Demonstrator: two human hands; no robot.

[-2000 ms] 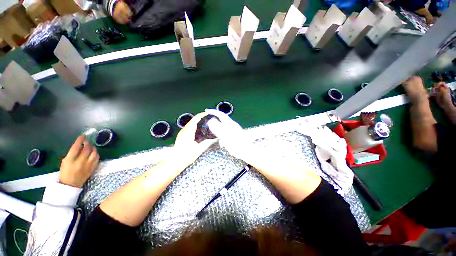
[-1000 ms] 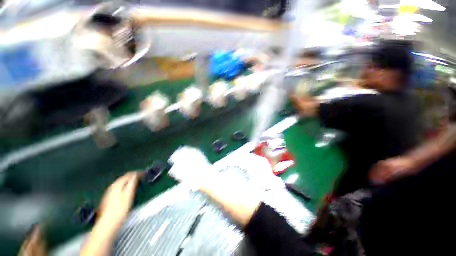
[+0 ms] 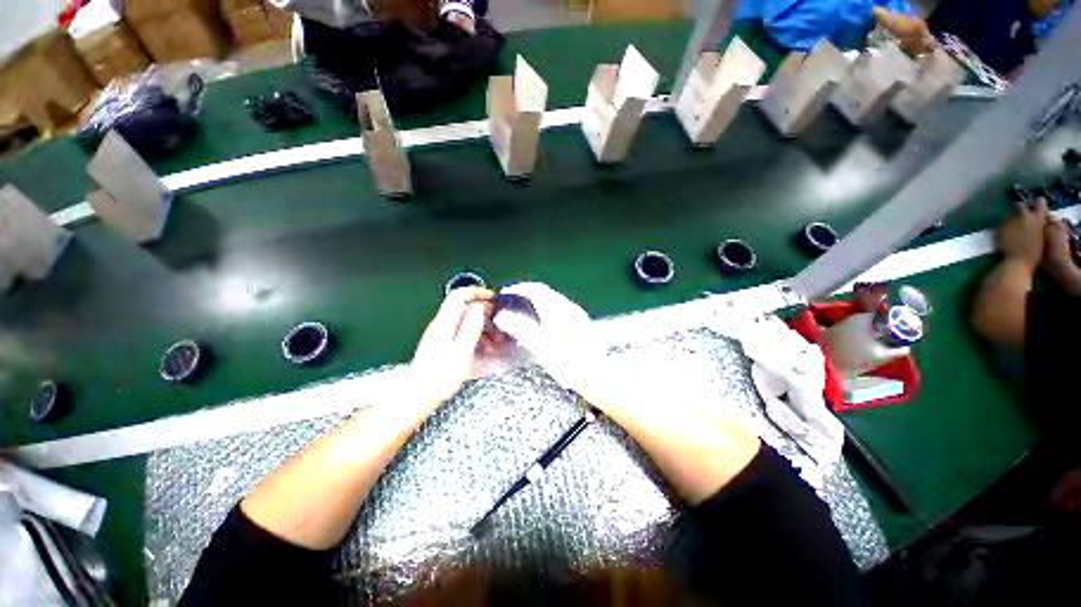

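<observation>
My left hand (image 3: 453, 342) and my gloved right hand (image 3: 548, 332) meet in front of me over the belt's near rail. Between them they hold a dark lens-like unit (image 3: 517, 308), mostly hidden by the fingers and the white glove. Another lens-like unit (image 3: 466, 285) stands on the green belt just beyond my left hand, partly covered. A black stick with a pale band (image 3: 537, 472) lies on the silvery bubble wrap mat (image 3: 391, 510) under my forearms.
More lens-like units (image 3: 306, 343) stand left and right on the green belt (image 3: 273, 261). Open cartons (image 3: 518, 125) line the far side. A slanting grey post (image 3: 913, 178), a red tray (image 3: 907, 382) with bottles, a white cloth (image 3: 776, 356) and a dark rod (image 3: 875, 468) are at right. Another person's hands (image 3: 1029, 237) are far right.
The view swung right and back. My hands, apart at the belt a second ago, are together again around a unit. Cartons sit further left than two seconds ago. The neighbour's hand at left is gone.
</observation>
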